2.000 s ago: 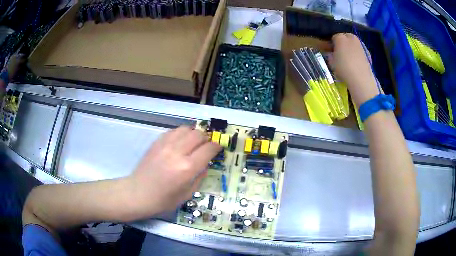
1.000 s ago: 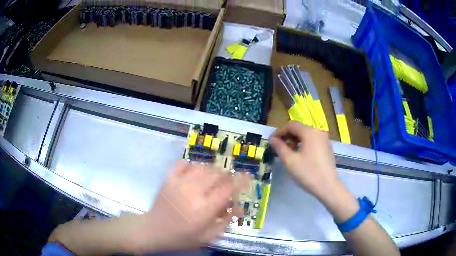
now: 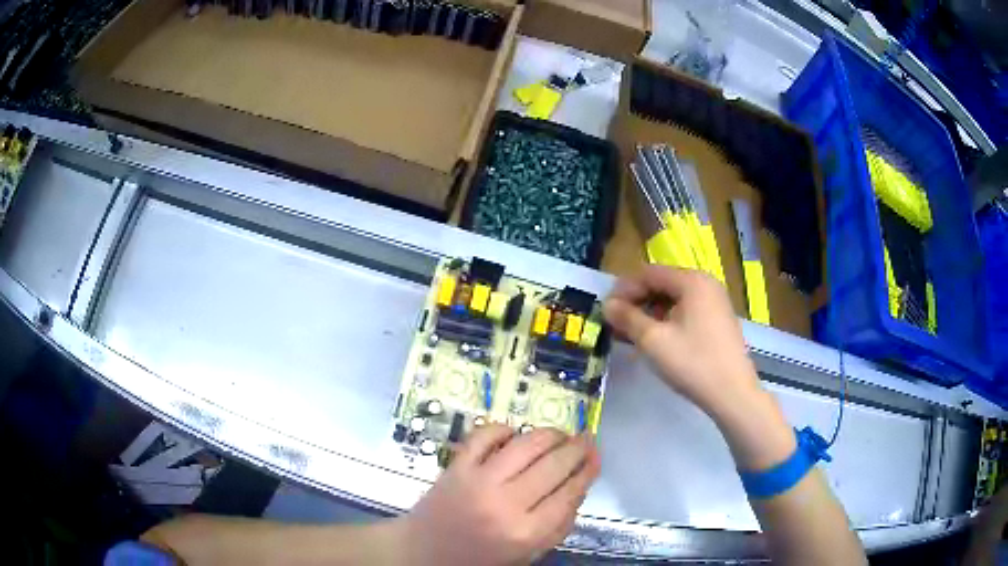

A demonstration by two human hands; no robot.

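The cream circuit board panel (image 3: pixel 503 365) with two like halves lies between the rails. Each half has yellow blocks and a black connector at the top, dark cylinders below and a blue part. My left hand (image 3: pixel 508 486) lies over the lower right part of the board, fingers bent, hiding what is under it. My right hand (image 3: pixel 663 321) is at the board's upper right edge with thumb and fingertips close together; whether something is between them cannot be told. A thin yellow strip (image 3: pixel 597 418) shows at the board's right edge above my left fingers.
Behind the far rail stand a brown carton (image 3: pixel 298 100), a black tray of dark-green cylinders (image 3: pixel 542 186), a carton with yellow-ended silver plates (image 3: pixel 685 227) and dark parts, and a blue crate (image 3: pixel 823 122). A blue strap (image 3: pixel 783 470) circles my right wrist. Part of another board (image 3: pixel 987 459) shows far right.
My right hand has come from the right carton to the board's edge. My left hand has moved down to the board's lower right. A yellow strip now stands at the right edge.
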